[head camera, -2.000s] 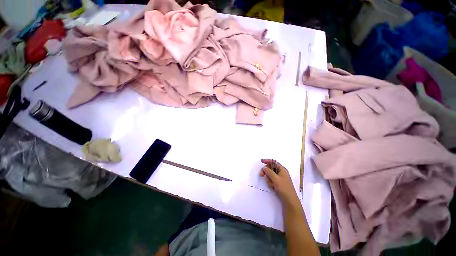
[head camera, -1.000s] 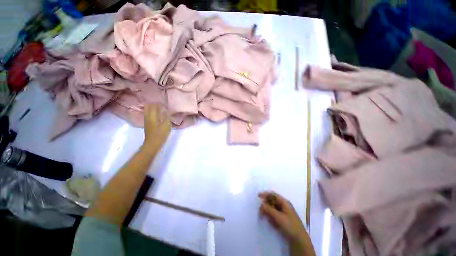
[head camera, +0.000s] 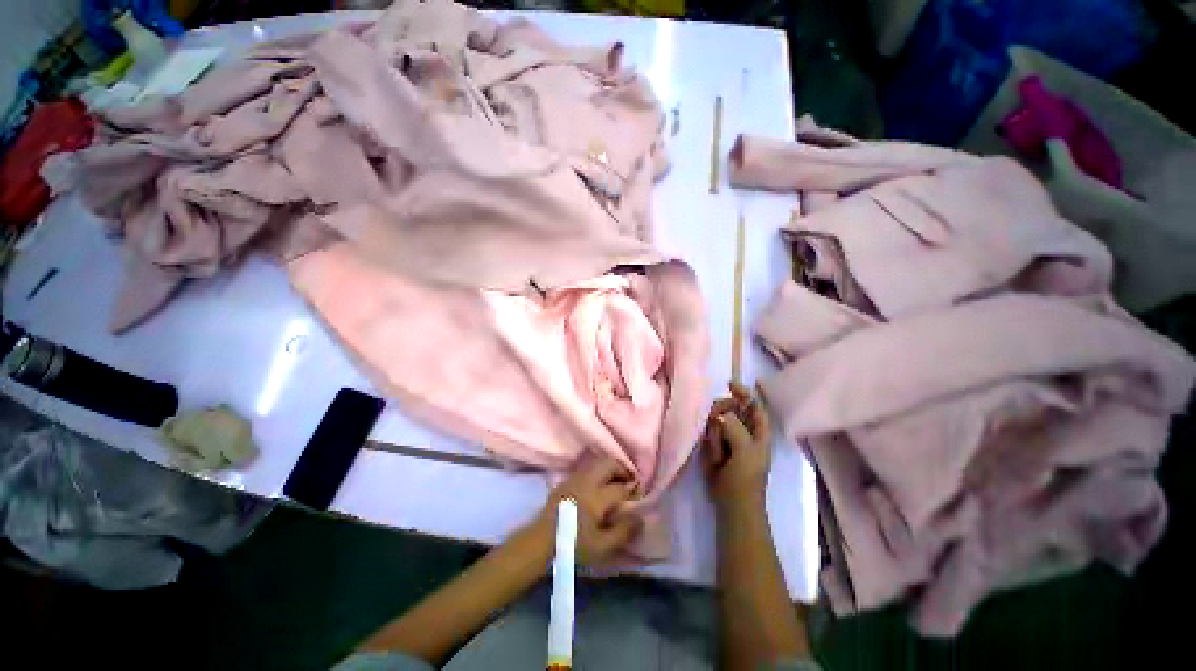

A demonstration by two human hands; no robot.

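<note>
A dusty pink jacket [head camera: 459, 236] lies pulled out from the heap towards me, its paler pink inside [head camera: 407, 347] showing at the table's near edge. My left hand [head camera: 606, 509] grips the jacket's near end. My right hand [head camera: 737, 439] is just right of the cloth with its fingers curled; a small dark thing seems to be in them, too small to name. A white cigarette [head camera: 564, 577] with a tan end juts up at the lower centre, in front of my left wrist.
More pink jackets [head camera: 997, 380] are stacked at the right. On the white table [head camera: 269, 354] a black phone [head camera: 333, 448], a beige crumpled lump [head camera: 210, 437] and a black flask [head camera: 92, 383] lie at the left. Thin brownish strips [head camera: 738, 302] lie on the tabletop. Clear plastic hangs below left.
My left hand has moved from the heap to the near table edge, drawing a jacket along and opening its pale inside. My right hand has moved up beside the cloth.
</note>
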